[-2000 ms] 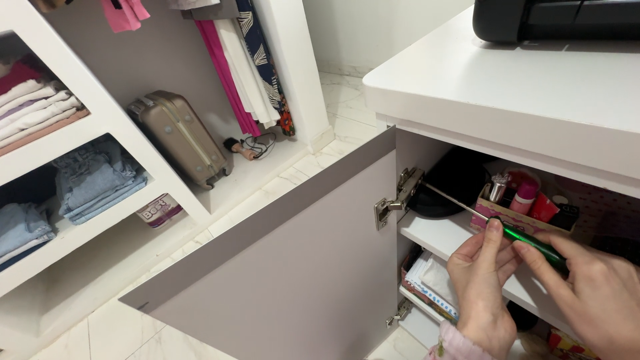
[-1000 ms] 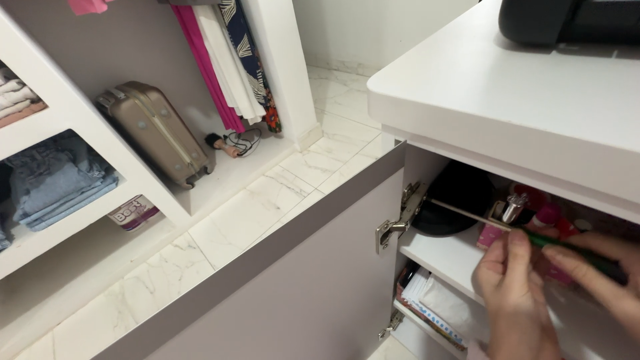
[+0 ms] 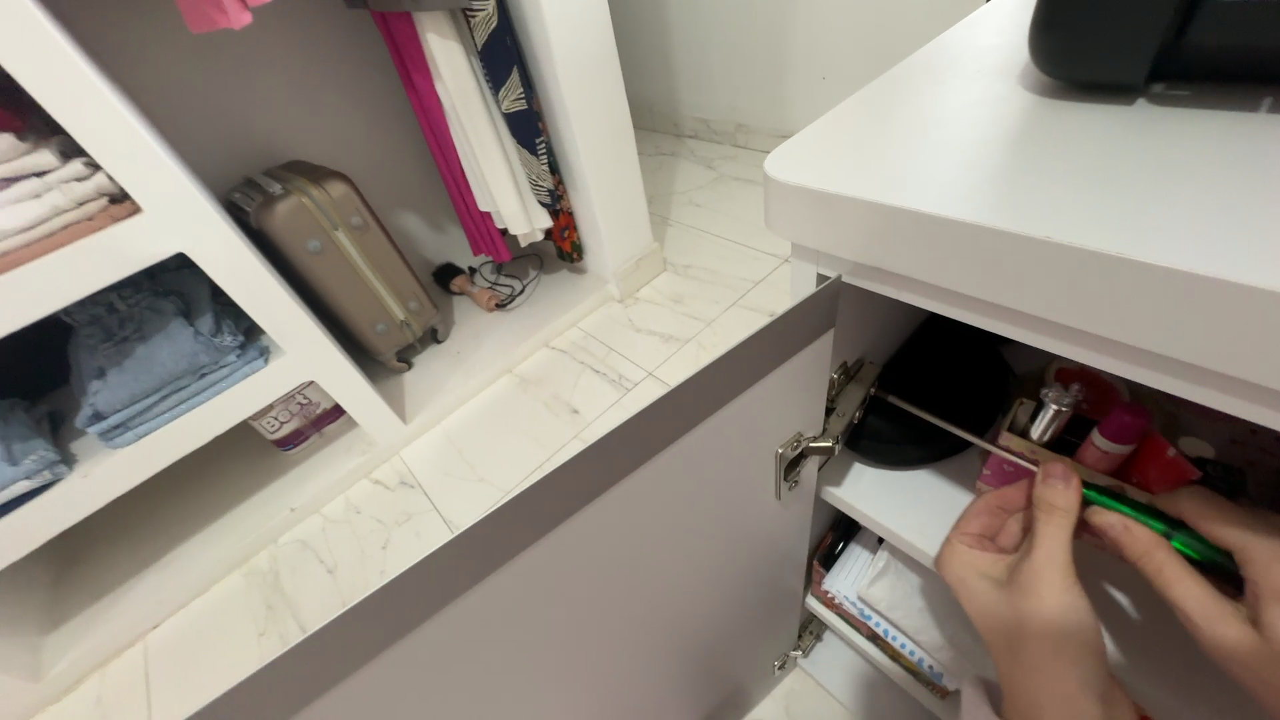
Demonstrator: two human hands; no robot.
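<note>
My right hand (image 3: 1200, 570) is closed around the green handle of a screwdriver (image 3: 1150, 525) at the lower right. With thumb and fingers, my left hand (image 3: 1030, 570) pinches its long metal shaft just ahead of the handle. The shaft points left into the cabinet, and its tip is at the upper metal hinge (image 3: 850, 405), between the side wall and the open cabinet door (image 3: 640, 560). Whether the tip sits in a screw cannot be told. A lower hinge (image 3: 798, 645) also joins door and cabinet.
Behind the shaft, a round black object (image 3: 930, 400) and a box of cosmetics (image 3: 1020, 450) stand on the upper shelf (image 3: 890, 505). Papers (image 3: 890, 600) lie below. The white countertop (image 3: 1000, 150) overhangs, bearing a black device (image 3: 1150, 45). Across the tiled floor are a suitcase (image 3: 340, 260) and folded jeans (image 3: 165, 350).
Both hands stay on the screwdriver, with its tip still at the upper hinge. The view has shifted slightly; no other plain change.
</note>
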